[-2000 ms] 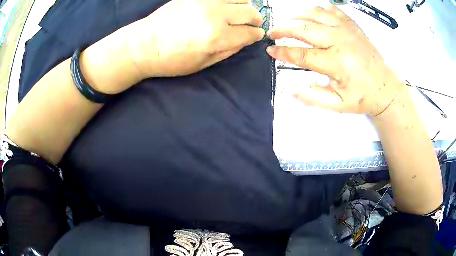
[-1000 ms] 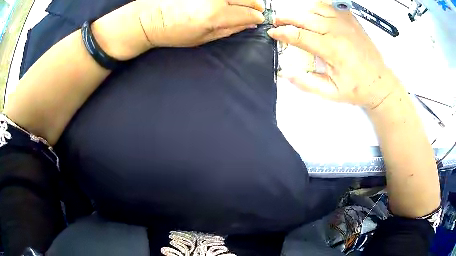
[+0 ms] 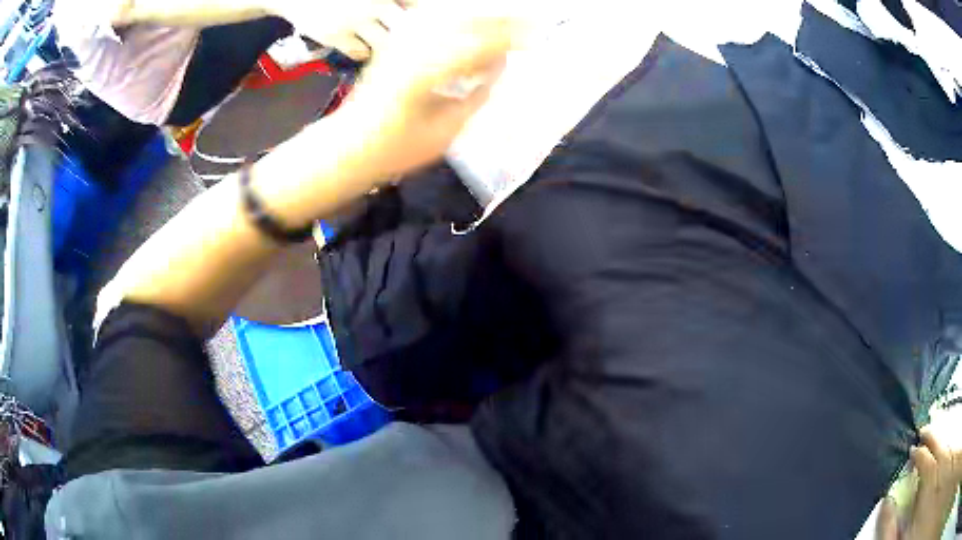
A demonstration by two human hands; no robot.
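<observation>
A large dark garment piece spreads from the white table over my lap, with whitish edges at the upper right. My left hand is blurred and overexposed above the table's left edge; its fingers and anything in them cannot be made out. My right hand is cut off by the right edge. Its fingertips pinch the garment's edge, where creases meet. Dark cloth also hangs beside the table, left of my lap.
A blue crate stands at lower left, with a brown piece above it. Another person's hand and pale clothing are at upper left. A dark rounded piece lies by something red. A grey post stands at far left.
The view has swung left, bringing in the crate and the other person. My left hand has left the sewing area and reaches out left. My right hand now shows at the lower right edge.
</observation>
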